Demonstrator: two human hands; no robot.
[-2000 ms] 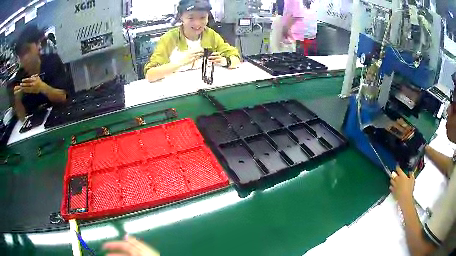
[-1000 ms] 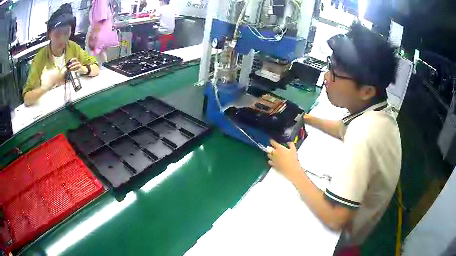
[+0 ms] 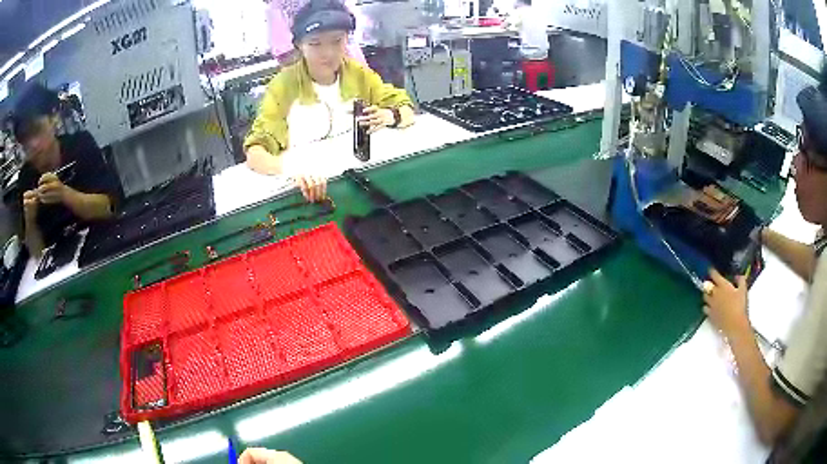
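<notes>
The red tray lies on the conveyor, with one dark phone frame in its near left corner pocket. An empty black tray lies beside it. What appears to be my right hand is at the bottom edge, mostly cut off. Its fingertips point left and close on a blue-ended marker pen, of which only the blue end shows. My left hand is out of the picture.
Thin dark frames lie behind the red tray. A person opposite holds a dark frame and reaches to the belt. At right, a person works at a blue press. A yellow strip lies near left.
The view swung right, then back left. The blue pen end has moved from beside the yellow strip to my fingertips. The person opposite now reaches one hand to the frames behind the red tray.
</notes>
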